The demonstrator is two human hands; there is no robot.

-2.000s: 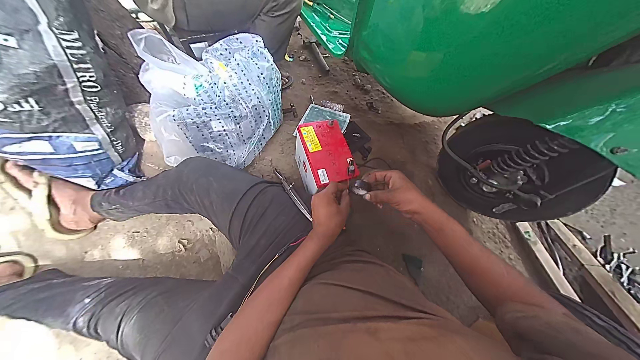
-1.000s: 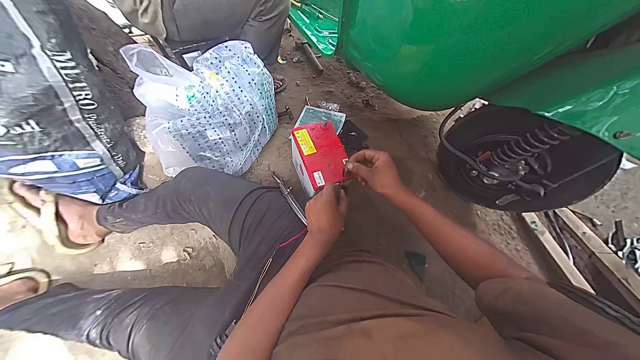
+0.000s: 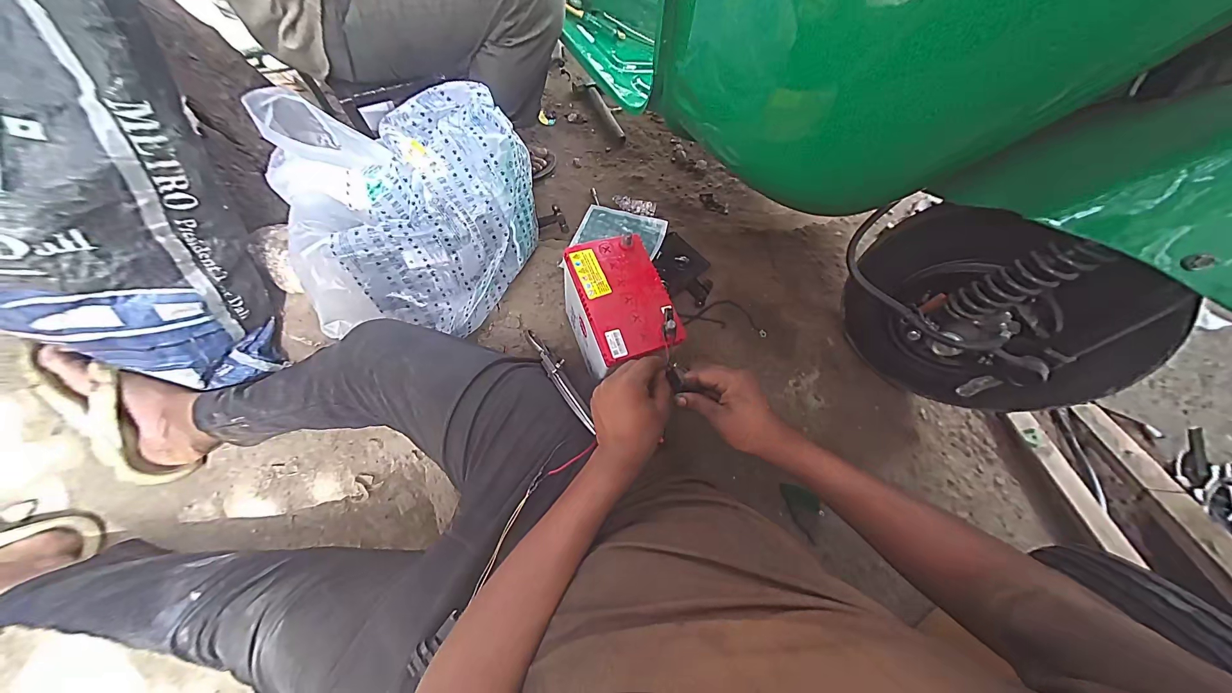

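A vehicle battery (image 3: 630, 298) with a red top and white side stands on the dirt in front of me, a terminal post at its near right corner. My left hand (image 3: 632, 406) is at the battery's near edge, fingers closed on a small dark part (image 3: 677, 377) that I cannot identify. From the other side my right hand (image 3: 736, 406) pinches the same part between thumb and fingers. Thin wires (image 3: 568, 460), red and yellowish, run beside my left forearm. A metal tool (image 3: 558, 380), perhaps pliers, lies by the trouser leg left of the battery.
Behind the battery lie a flat greenish packet (image 3: 621, 228) and a black part (image 3: 681, 260) with a cable. A plastic bag (image 3: 423, 212) stands left. At right are a green vehicle body (image 3: 847, 96) and its wheel (image 3: 1020, 318). A person's legs and sandalled feet (image 3: 144, 414) extend at left.
My right hand has moved from the battery's near right corner down toward me, to the part by my left hand. The dark part was between my hands two seconds ago too.
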